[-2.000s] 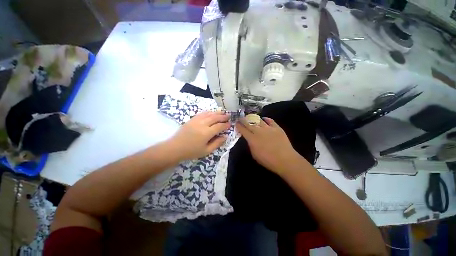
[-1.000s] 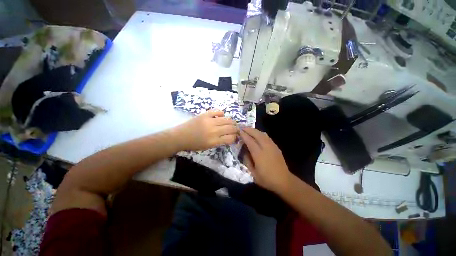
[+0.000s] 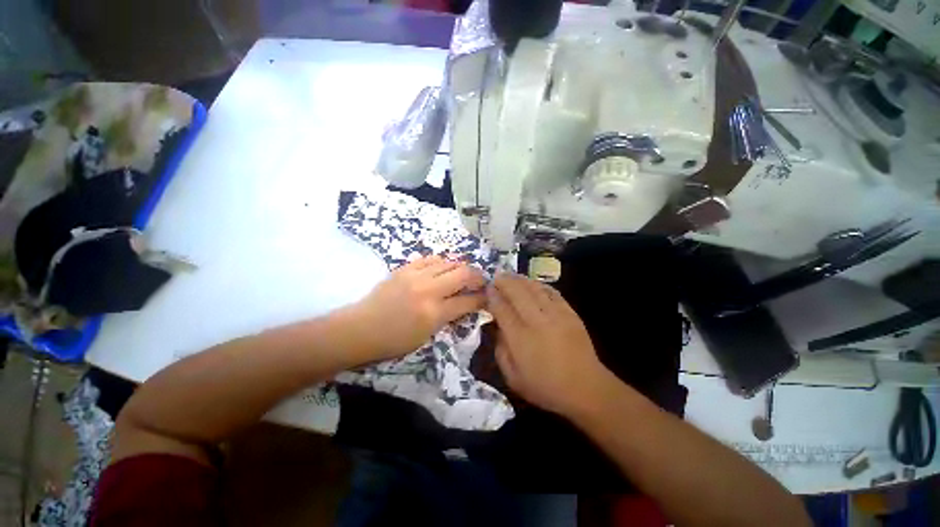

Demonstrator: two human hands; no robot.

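A white-and-dark floral lace panel point(image 3: 397, 229) lies under the head of the off-white sewing machine point(image 3: 608, 103) and runs toward the table's front edge, where it is bunched. A black fabric piece point(image 3: 629, 309) lies on the right of the needle area and also hangs at the front edge. My left hand point(image 3: 428, 304) holds the lace just in front of the presser foot. My right hand point(image 3: 536, 335) is beside it, fingertips touching my left fingertips and pinching the lace and black fabric edges. A yellowish block point(image 3: 544, 269) sits right of the needle. The needle tip is too small to make out.
A blue-rimmed tray point(image 3: 175, 165) with black pieces point(image 3: 98, 257) stands at the left. A black flat pad point(image 3: 747, 340), thin dark tools point(image 3: 835, 262) and black-handled scissors point(image 3: 911, 427) are at the right. Clear crinkled wrap point(image 3: 414, 139) hangs left of the machine head.
The lace, spread flat toward the front two seconds ago, is now bunched under my hands. Black fabric now also lies at the front left. The camera view has shifted.
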